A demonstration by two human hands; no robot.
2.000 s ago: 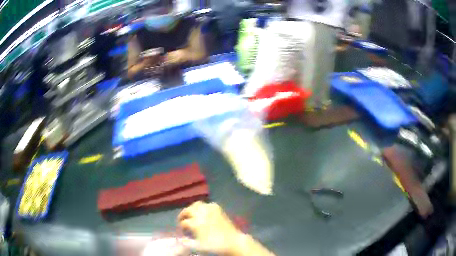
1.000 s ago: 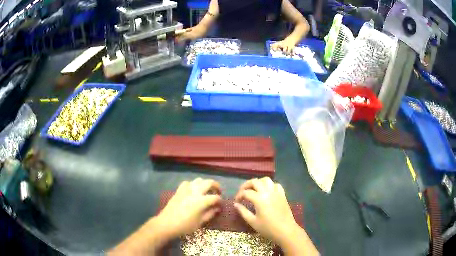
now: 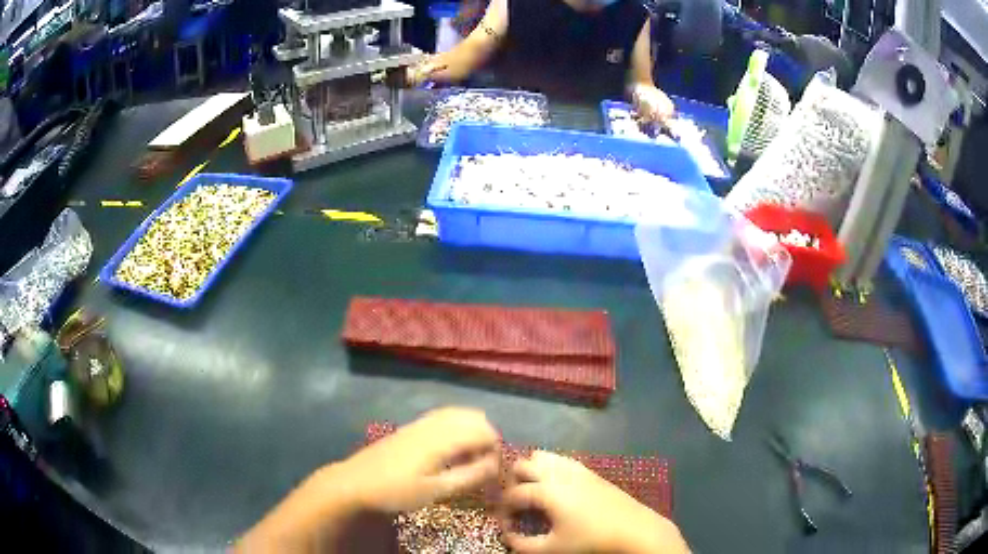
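Note:
A red-brown perforated board (image 3: 634, 473) lies nearest me on the green bench, partly covered by my hands. A heap of small pale metal parts (image 3: 450, 530) lies just below its holes. My left hand (image 3: 439, 460) is over the board's left-middle part, fingers bent and pointing right. My right hand (image 3: 563, 503) is beside it over the board and the heap, fingers curled. The fingertips of both hands are close together. Whether either holds a small part is too small to tell.
Stacked red-brown boards (image 3: 477, 330) lie beyond my hands. A clear bag of pale parts (image 3: 710, 335) and pliers (image 3: 804, 476) lie right. A blue bin (image 3: 542, 233) stands behind, a blue tray (image 3: 200, 238) left. A person sits across, near a metal press (image 3: 352, 81).
Both hands have stayed over the board; the left fingers now reach further right, close to the right hand. The view has shifted slightly, and the person opposite has moved an arm.

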